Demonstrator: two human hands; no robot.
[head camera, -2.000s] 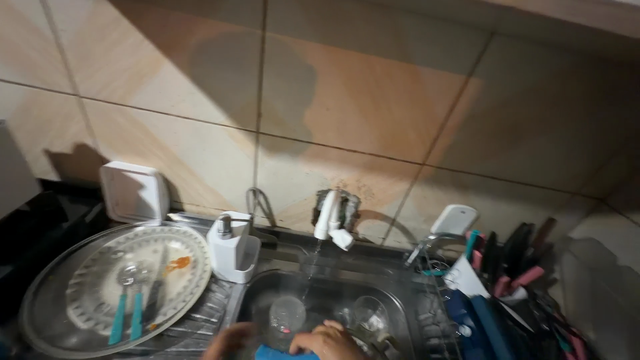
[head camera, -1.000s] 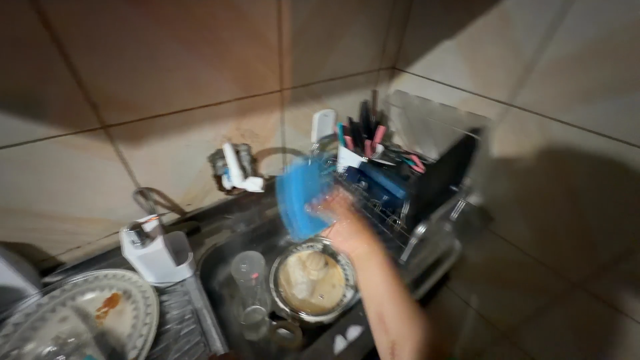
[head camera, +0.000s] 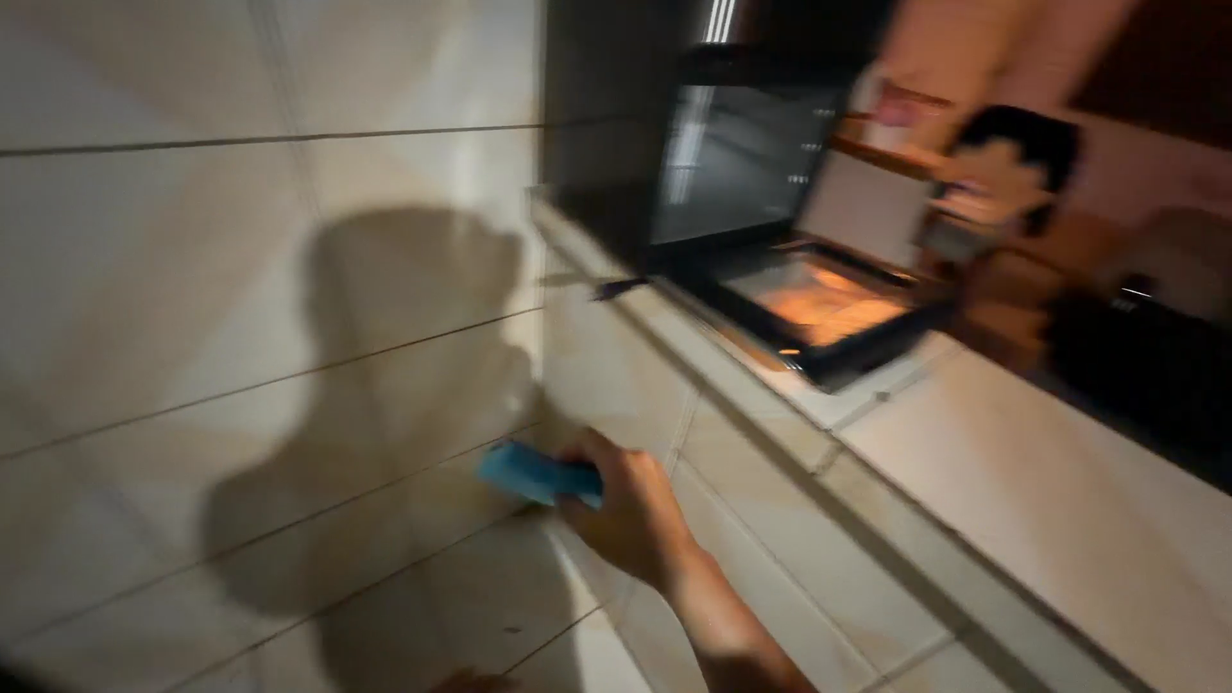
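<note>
My right hand (head camera: 626, 505) reaches out at the lower middle of the head view, its fingers and thumb closed around a blue plastic item (head camera: 539, 474). Blur hides what kind of item it is; it looks like a small container. The item is in front of a tiled wall (head camera: 404, 433), on which a large shadow falls. At the bottom edge a sliver of skin, probably my left hand (head camera: 472, 681), shows, with the rest out of frame.
A tiled ledge (head camera: 1049, 481) runs down to the right. An oven-like appliance (head camera: 741, 173) with its door (head camera: 828, 298) lowered stands on it. Behind, a blurred dark-haired person (head camera: 1020, 164) is at the upper right.
The view has swung far to the right, off the sink and dish rack. My right hand still holds the blue item, which was over the sink area one second ago.
</note>
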